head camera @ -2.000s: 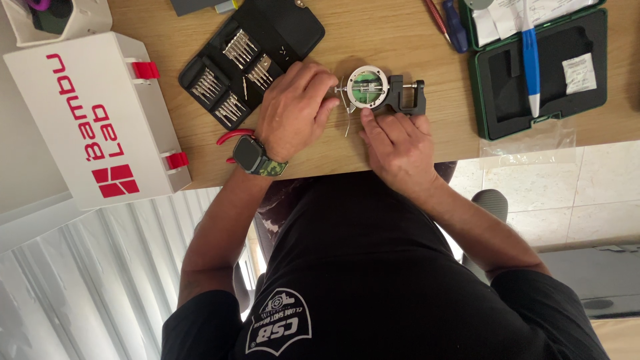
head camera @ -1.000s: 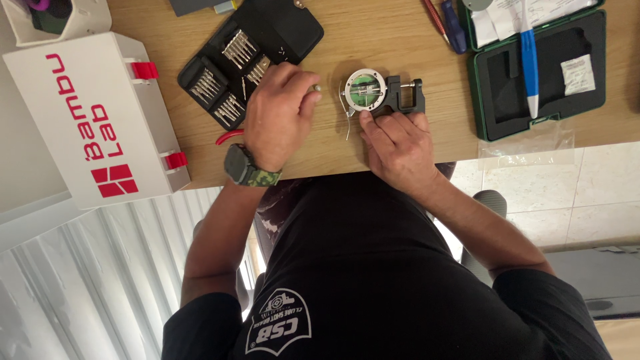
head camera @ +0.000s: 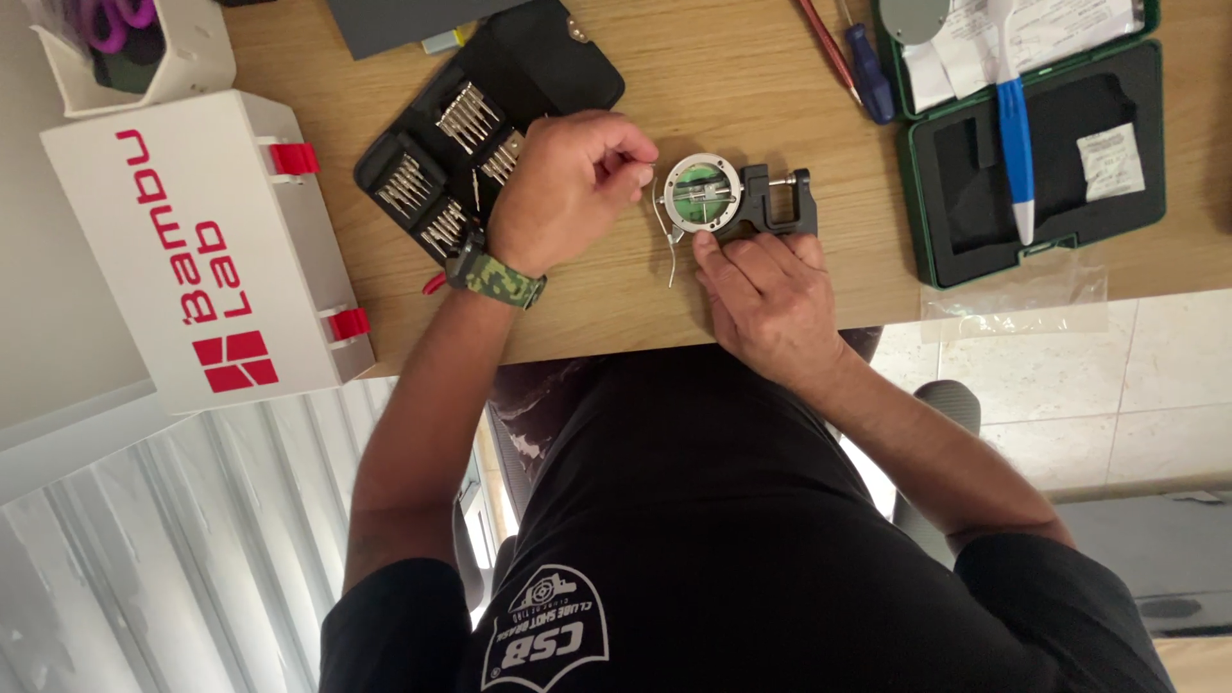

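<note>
A dial thickness gauge (head camera: 704,194) lies on the wooden table, its round housing uncovered so the inner mechanism shows. Its black C-shaped frame (head camera: 757,204) points right. My right hand (head camera: 775,303) grips the lower edge of that frame with fingertips beside the housing. Left of the dial, my left hand (head camera: 568,188) is raised with thumb and forefinger pinched together; a tiny thing seems to be between them, too small to name. A thin metal lever (head camera: 671,252) juts from the housing's lower left. My left hand partly covers a black case of precision screwdriver bits (head camera: 469,117).
A white box with red latches (head camera: 221,260) stands at left, below a white bin (head camera: 207,48). Upper right are a blue-handled screwdriver (head camera: 869,77), a red tool (head camera: 826,43), an open green case (head camera: 938,207), a blue-and-white brush (head camera: 1015,144) and a clear plastic bag (head camera: 1020,298).
Two seconds ago my left fingers were at the dial's left side; they moved left, away from it, then slightly back toward it. My right hand stays on the gauge.
</note>
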